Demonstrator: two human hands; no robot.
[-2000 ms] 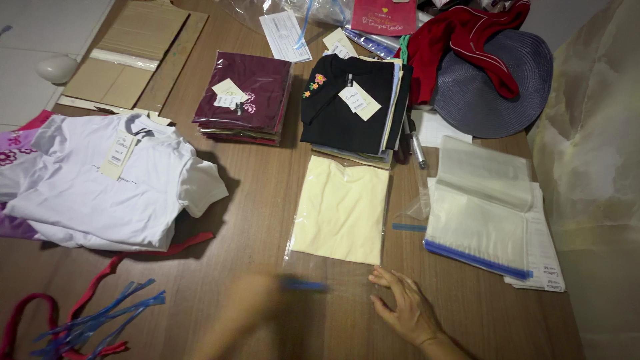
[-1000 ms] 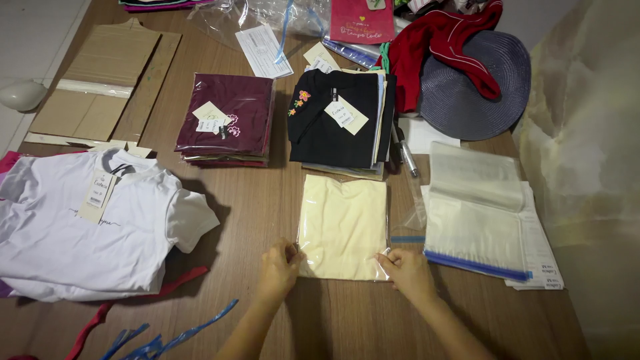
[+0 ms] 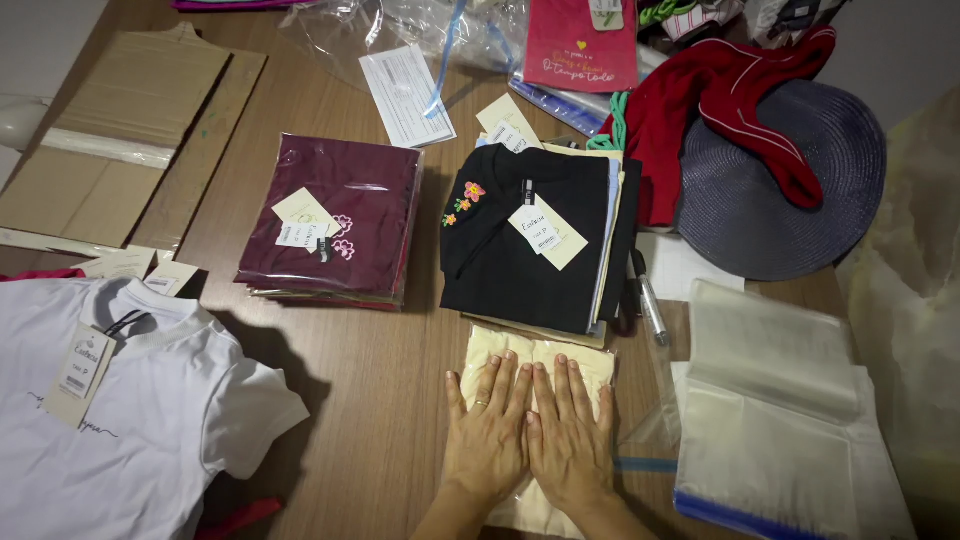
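Both of my hands lie flat on a pale yellow folded garment (image 3: 499, 345) in a clear plastic bag, at the lower middle of the view. My left hand (image 3: 489, 427), with a ring on one finger, presses its left half. Beside it, thumbs close together, my right hand (image 3: 568, 431) covers the right half. Just beyond the fingertips is a stack of folded garments topped by a black one (image 3: 495, 277) with embroidered flowers and tags. A bagged stack with a maroon garment (image 3: 345, 195) on top sits farther left.
A white tagged T-shirt (image 3: 150, 405) lies at left, below flattened cardboard (image 3: 127, 112). Clear plastic bags (image 3: 765, 442) with a blue edge lie at right, near a pen (image 3: 652, 307). A round woven placemat (image 3: 847, 157) carries red cloth (image 3: 720, 82). A printed paper slip (image 3: 409, 97) lies behind.
My hands have moved from the near corners of the bagged yellow garment onto its top and now lie flat, side by side. The view has shifted somewhat.
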